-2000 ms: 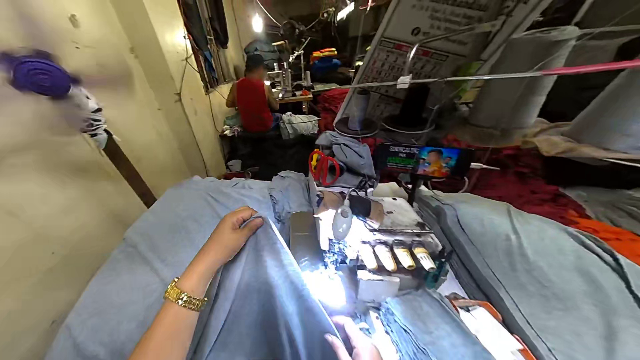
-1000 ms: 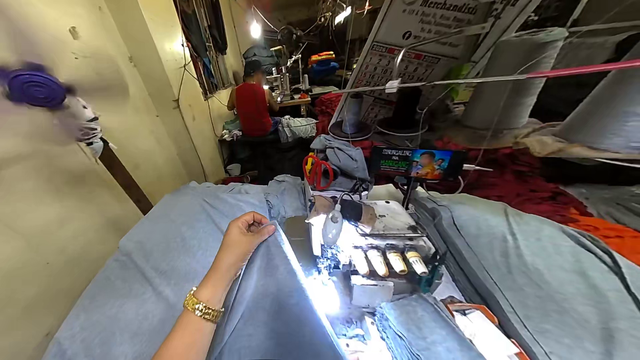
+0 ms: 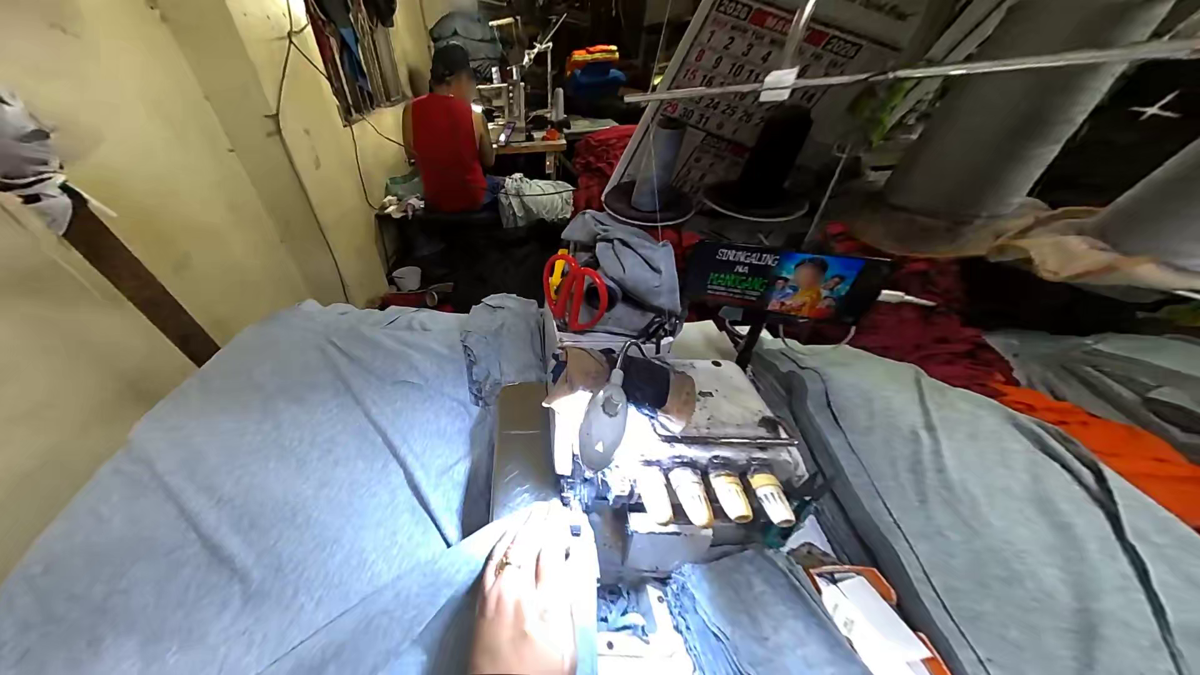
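My left hand [image 3: 527,595] lies palm down on grey-blue knit fabric [image 3: 309,450], just in front of the needle area of an overlock sewing machine [image 3: 722,403]. A ring shows on one finger. Glare from the machine's lamp [image 3: 604,427] washes out the fingertips, and the thumb is hidden, so a grip on the cloth cannot be made out. Several cream-coloured tension dials [image 3: 729,497] line the machine's front. To the right of the hand, more grey-blue fabric pieces [image 3: 764,609] lie in a stack. My right hand is out of view.
Red-handled scissors [image 3: 575,292] stand behind the machine, beside a bundled grey cloth [image 3: 623,262]. A phone [image 3: 787,281] shows a picture at the back. Grey fabric [image 3: 966,478] covers the right side, near an orange-edged box [image 3: 877,619]. A person in red [image 3: 448,150] sits farther back.
My left hand has come down from the raised fabric edge to the cloth by the needle area. The right hand, partly seen two seconds ago, is out of view.
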